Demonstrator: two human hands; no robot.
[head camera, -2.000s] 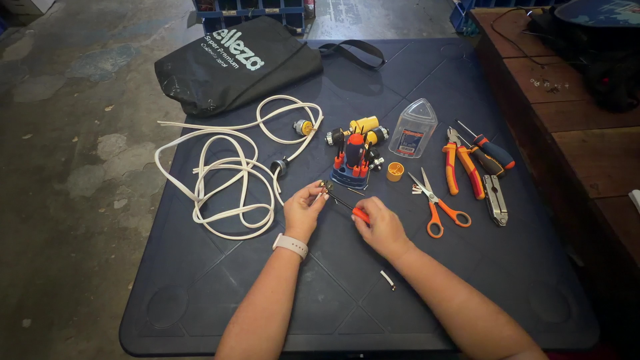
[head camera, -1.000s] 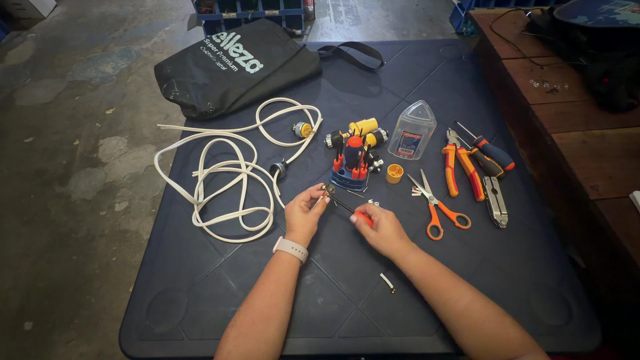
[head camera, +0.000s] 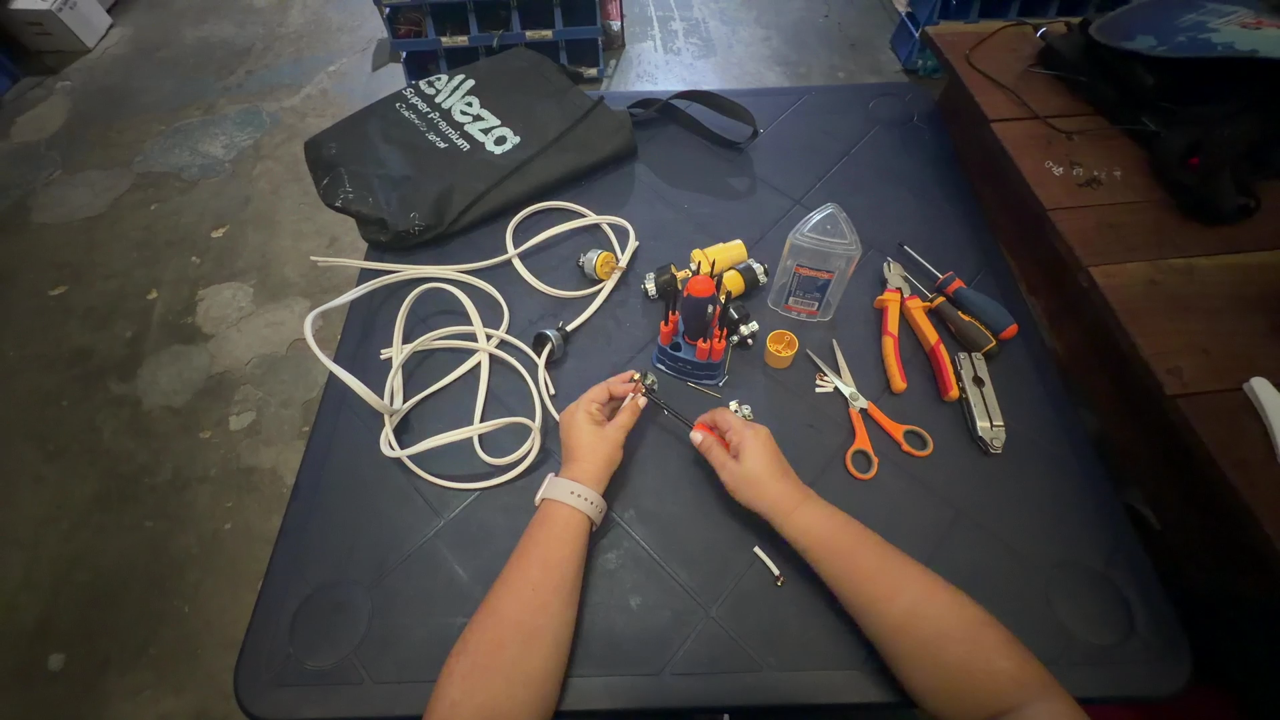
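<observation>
My left hand (head camera: 600, 425) pinches a small dark plug part with metal pieces (head camera: 645, 382) between thumb and fingertips. My right hand (head camera: 745, 460) grips the orange handle of a small screwdriver (head camera: 712, 434), whose dark shaft reaches to that part. Just beyond stands a blue holder (head camera: 690, 358) with orange-handled screwdrivers, in front of yellow and black electrical plugs (head camera: 718, 256). White cable (head camera: 460, 432) lies looped at the left, with a black connector piece (head camera: 549, 343) and a yellow one (head camera: 598, 264) on it. A yellow plug shell (head camera: 781, 349) and a short white wire piece (head camera: 768, 565) lie nearby.
Right of my hands lie orange-handled scissors (head camera: 858, 405), diagonal cutters (head camera: 912, 330), a blue screwdriver (head camera: 975, 303) and a metal multi-tool (head camera: 980, 402). A clear plastic case (head camera: 818, 262) stands behind them. A black fabric bag (head camera: 470, 150) covers the table's far left corner. A wooden surface (head camera: 1130, 180) borders the right.
</observation>
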